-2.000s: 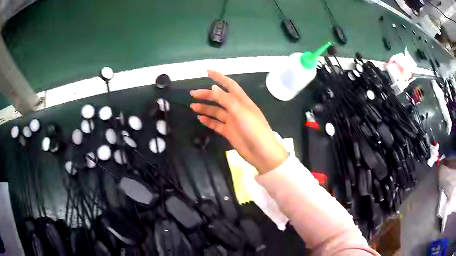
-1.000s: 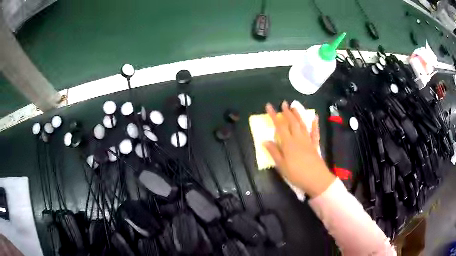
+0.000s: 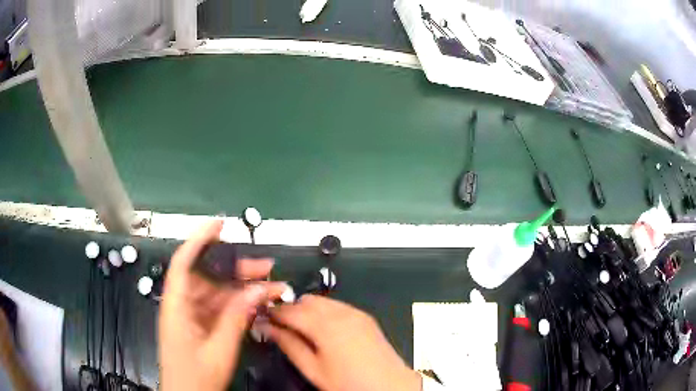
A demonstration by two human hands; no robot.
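My left hand (image 3: 202, 317) is raised at centre left with a dark, blurred black part (image 3: 217, 261) between its fingers. My right hand (image 3: 339, 340) meets it, its fingertips pinched together by a small white disc (image 3: 287, 294). The hands hide exactly how the parts touch. Black stemmed units with white round heads (image 3: 93, 250) lie at the left. More round heads, one black (image 3: 330, 244), lie beyond my hands. A pale yellow sheet (image 3: 454, 336) lies flat to the right of my right hand.
A white bottle with a green nozzle (image 3: 500, 256) stands beside the belt rail (image 3: 381, 233). A red-and-black tool (image 3: 521, 351) and a dense black pile (image 3: 610, 313) are at right. Single units (image 3: 468, 187) and a grey post (image 3: 80, 130) are beyond. A white tray (image 3: 488, 57) lies past the belt.
The view has tilted up and shows more of the belt. My right hand has left the yellow sheet and moved left. My left hand has come into view, and both hands now meet.
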